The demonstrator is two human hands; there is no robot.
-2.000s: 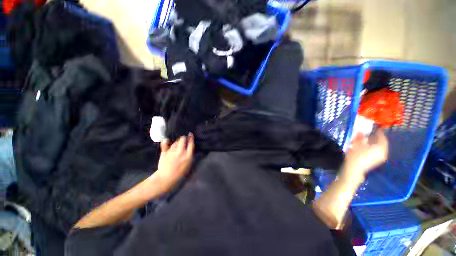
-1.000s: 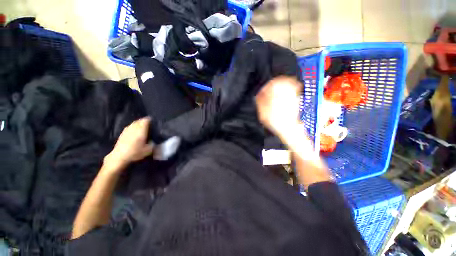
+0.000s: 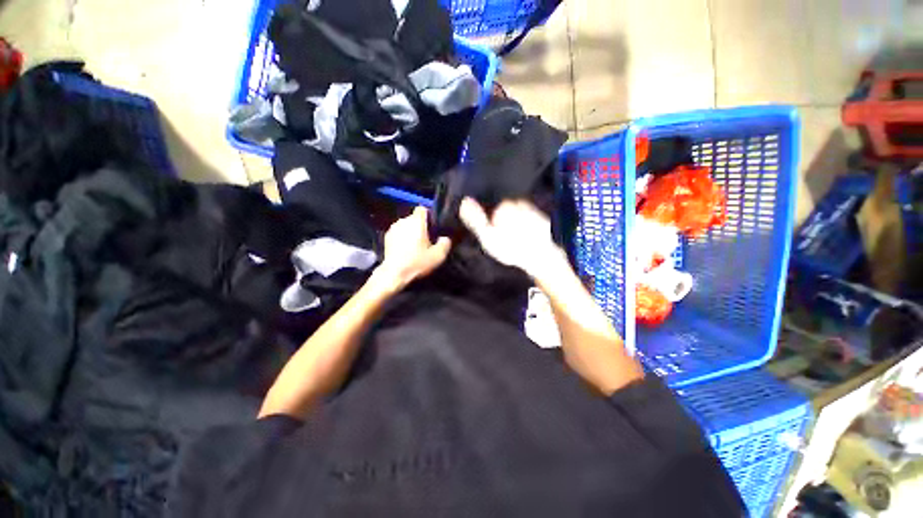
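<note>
A black garment point(image 3: 501, 157) lies across my lap and right knee. My left hand point(image 3: 413, 248) grips its cloth near the middle of the lap, fingers partly hidden in the folds. My right hand point(image 3: 508, 235) is just right of it, over the same cloth, slightly blurred; whether it pinches the cloth is unclear. Black cloth with a grey-white part point(image 3: 329, 258) lies left of my left forearm. Black pieces with grey patches point(image 3: 349, 86) fill the blue work basket point(image 3: 243, 86) beyond my lap.
A large black garment pile point(image 3: 121, 304) is at my left. A blue side crate point(image 3: 714, 364) at right holds orange-red bundles point(image 3: 683, 199) and a white roll point(image 3: 673, 285). Another blue basket point(image 3: 754, 430) sits below it. A red-orange stool point(image 3: 886, 113) stands at far right.
My left hand has moved right and forward to the middle of the lap, leaving the grey-white part. My right hand has moved slightly left and down, close to the left. The view has shifted slightly.
</note>
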